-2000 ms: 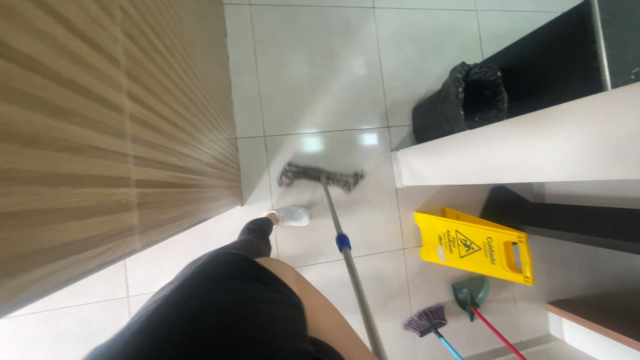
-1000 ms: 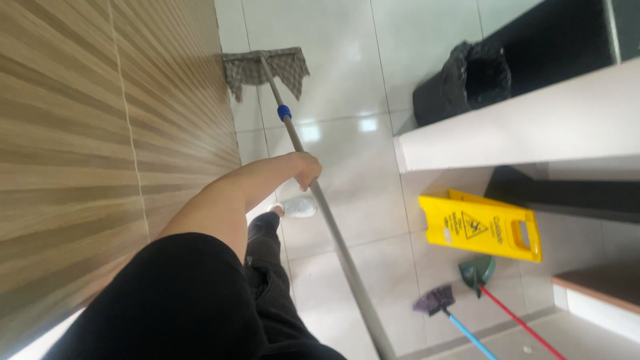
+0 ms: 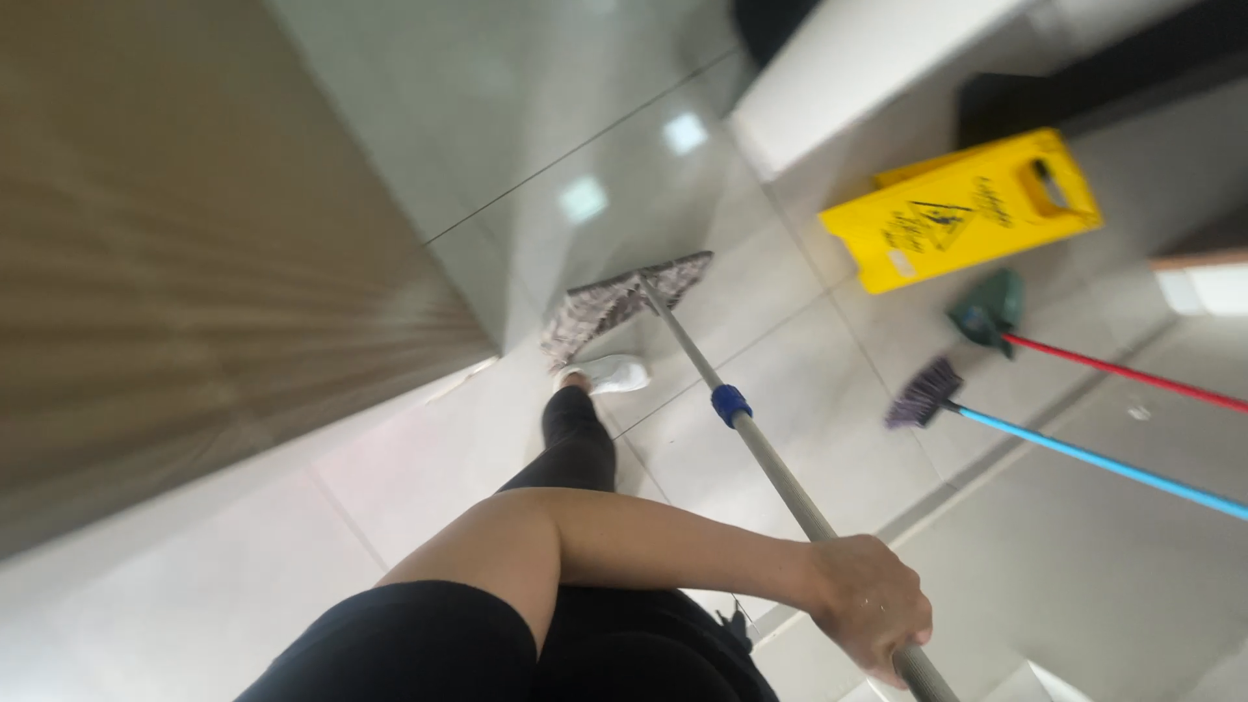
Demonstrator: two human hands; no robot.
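From the lower left my left arm reaches across my body, and my left hand (image 3: 871,603) is closed around the grey metal pole of a mop (image 3: 780,470). A blue collar (image 3: 731,405) joins the two sections of the pole. At its far end, the flat head with a grey-brown checked cloth (image 3: 624,297) lies tilted on the tiled floor (image 3: 741,468), just beyond a white shoe (image 3: 609,374) on my foot. One end of the cloth hangs close to the shoe's toe or side; whether they touch is unclear. My right hand is out of view.
A wood-patterned wall (image 3: 224,253) runs along the left. At the right are a yellow caution sign (image 3: 965,210), a green dustpan (image 3: 990,310) with a red handle, and a purple-bristled broom (image 3: 924,392) with a blue handle. A white partition or counter edge (image 3: 858,68) stands at the upper right.
The mop head has come away from beside the wood-patterned wall, back near my foot. My left hand has moved down and right in view, still on the pole. The view has rotated noticeably.
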